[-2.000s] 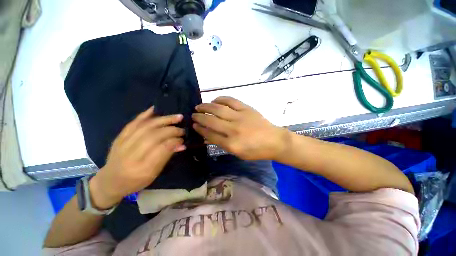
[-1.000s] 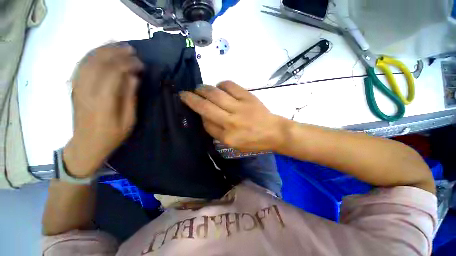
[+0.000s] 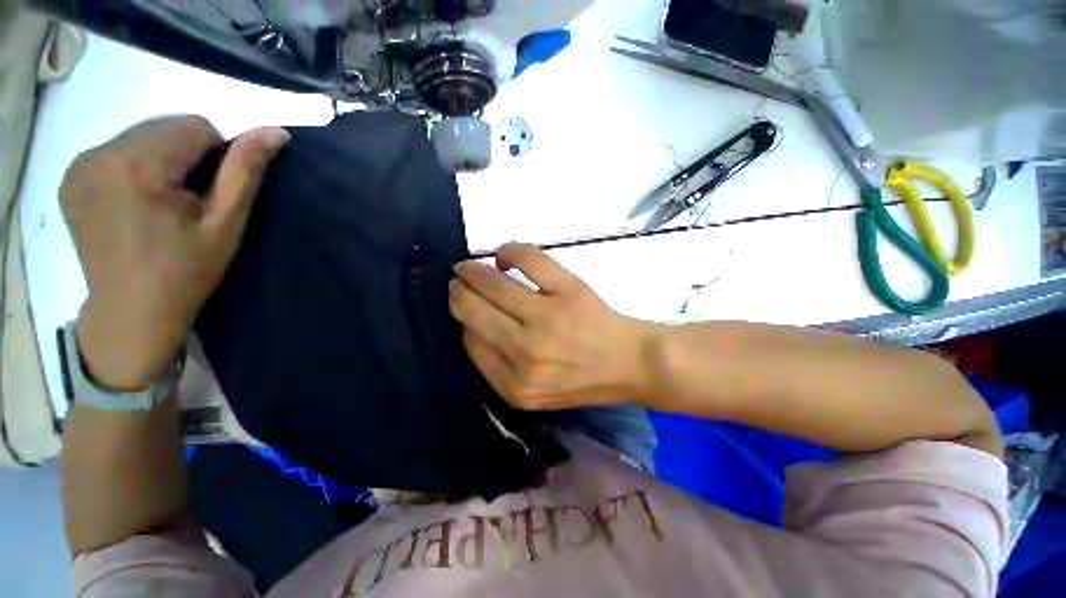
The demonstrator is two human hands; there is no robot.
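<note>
The black fabric piece (image 3: 339,292) lies from under the sewing machine head (image 3: 386,58) down over the table's front edge to my lap. My left hand (image 3: 158,234) grips its upper left edge between thumb and bent fingers. My right hand (image 3: 549,333) pinches its right edge below the grey-white knob (image 3: 462,143). The needle area is hidden behind the machine parts. A little cream cloth (image 3: 403,496) shows below the black piece.
Thread snips (image 3: 711,175) and fabric shears with green and yellow loops (image 3: 871,169) lie on the table at right. A phone-like dark rectangle (image 3: 719,35) is behind them. A beige garment (image 3: 21,234) lies far left. Blue crates (image 3: 725,461) stand below the table.
My left hand has moved left and taken hold of the fabric's upper left edge, which is spread leftward again. My right hand stays at the right edge. The machine head appears larger and lower.
</note>
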